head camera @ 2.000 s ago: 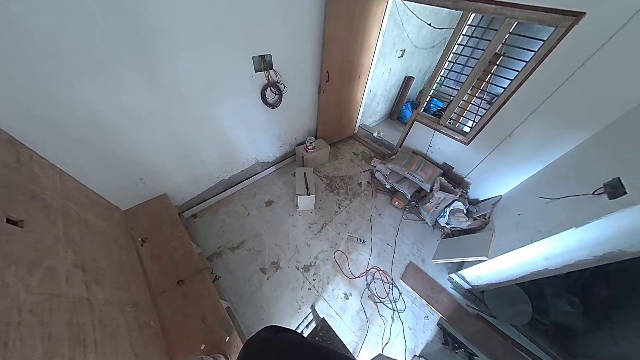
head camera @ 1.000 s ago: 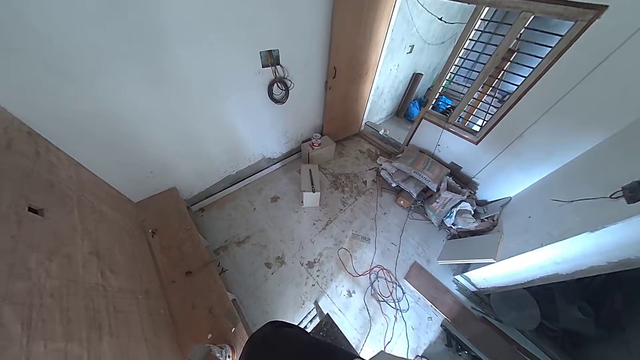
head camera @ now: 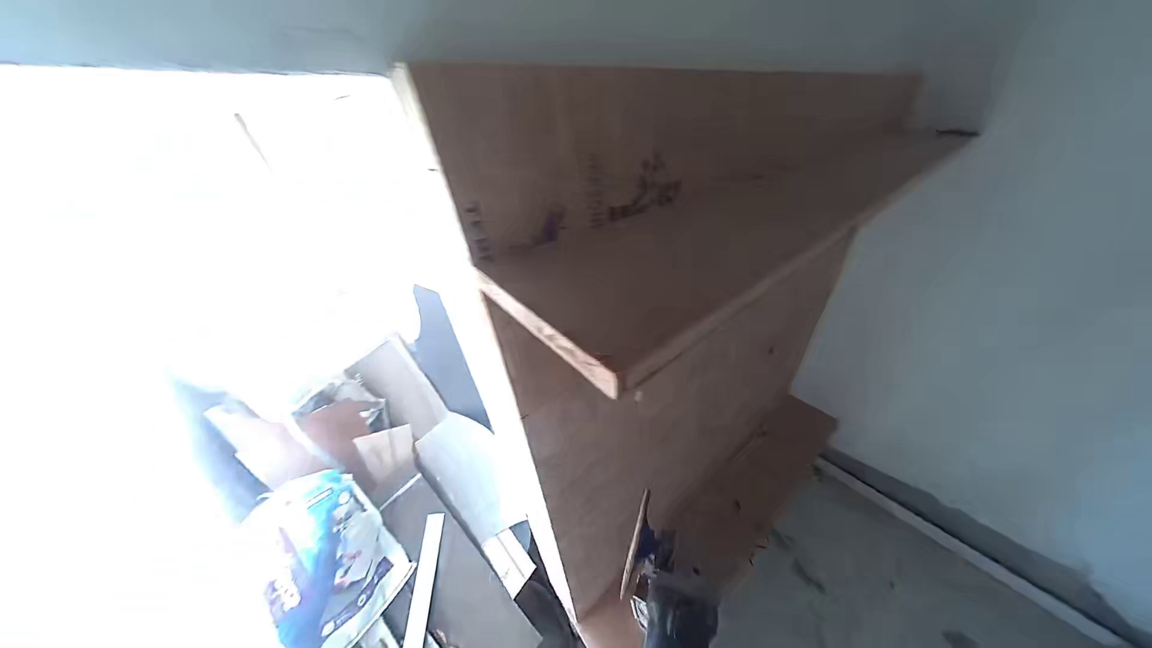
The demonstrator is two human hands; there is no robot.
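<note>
Neither of my hands can be seen in the head view. A plywood shelf board [head camera: 720,243] juts out from an upright plywood panel [head camera: 576,423], its pale cut corner toward me. Printed marks show on the back board above the shelf. Low down stands a wooden ledge [head camera: 720,513] against the panel. At the bottom edge is a dark, blurred object [head camera: 679,607], and beside it a thin wooden piece [head camera: 635,544] stands nearly upright; what the dark object is, I cannot tell.
Left of the panel, in bright glare, lie a blue and white plastic bag [head camera: 333,558], a white strip [head camera: 423,580], board offcuts [head camera: 396,387] and other scraps. A bare wall [head camera: 1008,360] rises at the right, with a pale strip [head camera: 972,549] along its foot on the dusty floor [head camera: 837,585].
The view has swung strongly, from the room's floor, window and cable coils to the plywood shelf and the bright area beside it.
</note>
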